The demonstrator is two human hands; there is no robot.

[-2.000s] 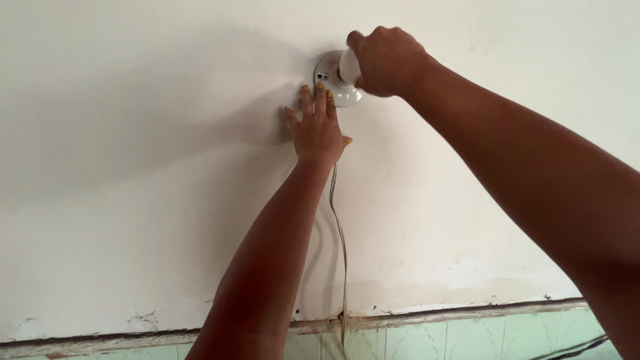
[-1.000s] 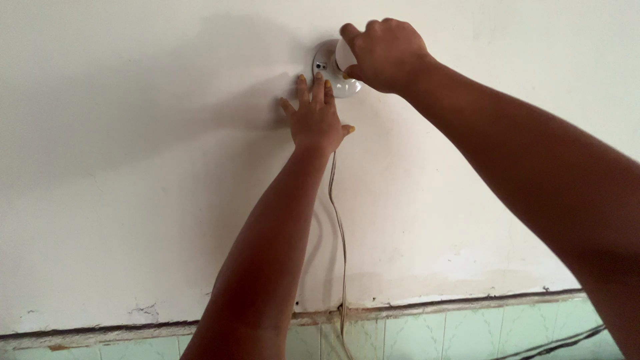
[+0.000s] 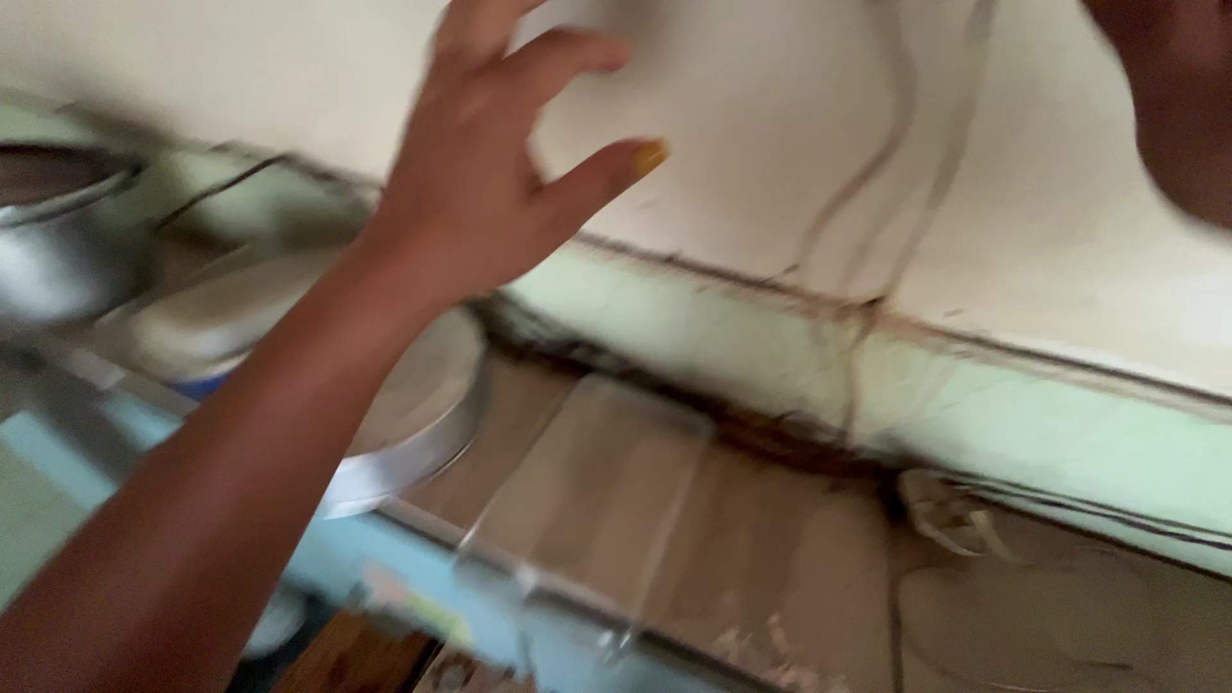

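Note:
My left hand is raised before the white wall, its fingers apart and holding nothing; the fingertips at the top run out of the frame. At the top right edge only a blurred part of my right hand or arm shows, so what it holds cannot be seen. Between them a thin electric cord runs down the wall and over the green tiled strip. The lamp holder and white bulb are out of view.
Below the wall runs a brown shelf with a clear plastic tray or lid, a round tin, a lidded oval container and a metal pot. Dark cables and a coiled pale cord lie at the back.
The view has swung down sharply to the shelf. Both hands have come away from where they were at the lamp holder and bulb; my left hand no longer presses beside the holder.

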